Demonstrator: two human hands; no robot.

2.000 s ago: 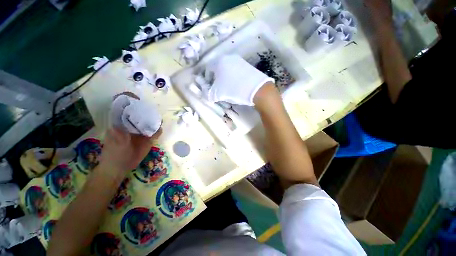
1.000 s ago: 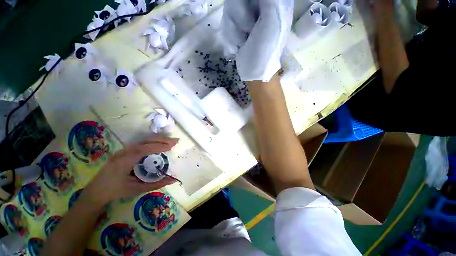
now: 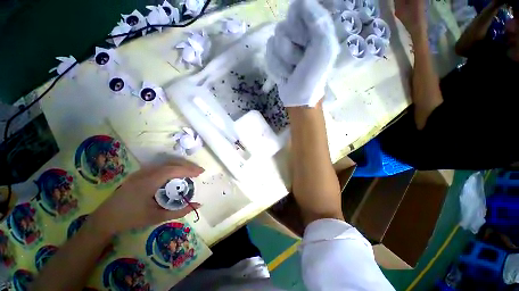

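My bare left hand (image 3: 134, 196) holds a white round housing (image 3: 171, 196), its spoked, ringed open end facing up. A thin dark reddish lead wire (image 3: 195, 211) sticks out of it. My white-gloved right hand (image 3: 303, 57) is over the far right part of the white tray (image 3: 219, 156), fingers curled; whether they hold anything cannot be told. Tiny black bits (image 3: 256, 96) are scattered in the tray. A pale block (image 3: 256, 133) lies at its near side. A white finned part (image 3: 188, 141) lies just left of the tray.
Black-centred parts (image 3: 148, 94) and a black cord (image 3: 42, 94) lie along the back left. White cylinders with finned insides (image 3: 357, 45) stand at the back right. The printed sheet (image 3: 134, 233) lies under my left arm. A person in black (image 3: 478, 108) sits right, near an open cardboard box (image 3: 392, 216).
Since two seconds ago, my left hand has turned the housing open end up and come nearer the tray. My right hand has moved from the tray's left part to its far right.
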